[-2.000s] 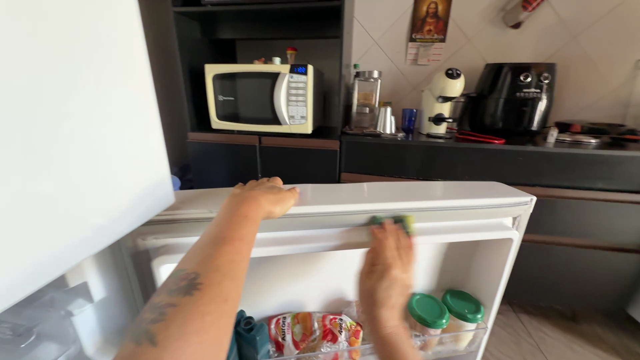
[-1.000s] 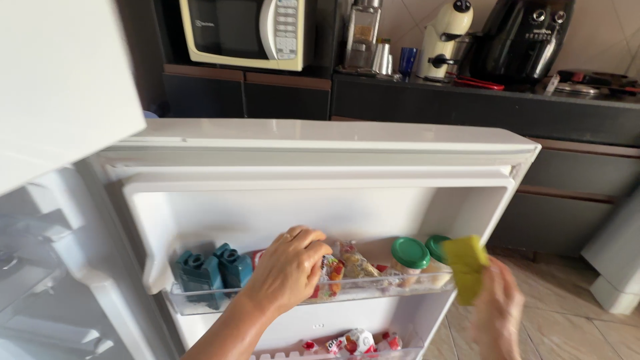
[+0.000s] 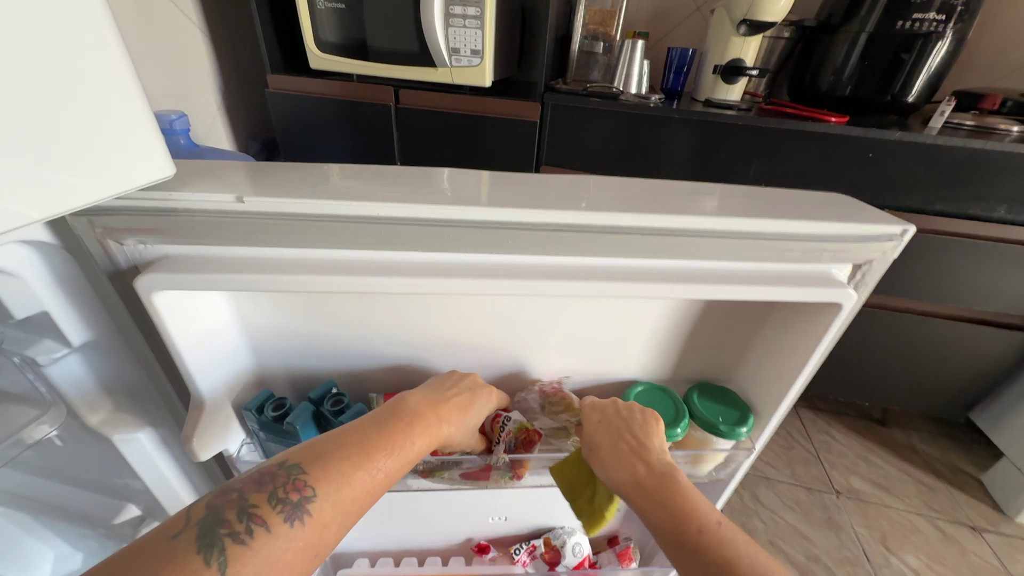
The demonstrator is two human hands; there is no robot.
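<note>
My left hand (image 3: 456,412) is closed on a printed plastic food packet (image 3: 510,436) in the upper clear shelf of the open refrigerator door (image 3: 480,328). Just to its right, my right hand (image 3: 624,440) holds a yellow-green sponge cloth (image 3: 586,492), which hangs below the fingers over the shelf's front edge. The fingertips of my right hand are near a clear plastic bag (image 3: 548,400) and partly hidden. Two jars with green lids (image 3: 718,410) stand at the shelf's right end. Teal plastic containers (image 3: 304,416) stand at its left end.
More packets (image 3: 560,550) lie in the lower door shelf. At upper left is a white upper door (image 3: 72,104). Behind the refrigerator door are a microwave oven (image 3: 400,36), a coffee machine (image 3: 732,56) and a black air fryer (image 3: 888,56) on dark furniture, with a blue water jug (image 3: 188,140) further left.
My right hand has moved left with the cloth, from beyond the jars to the middle of the upper shelf. My left hand remains at the packets.
</note>
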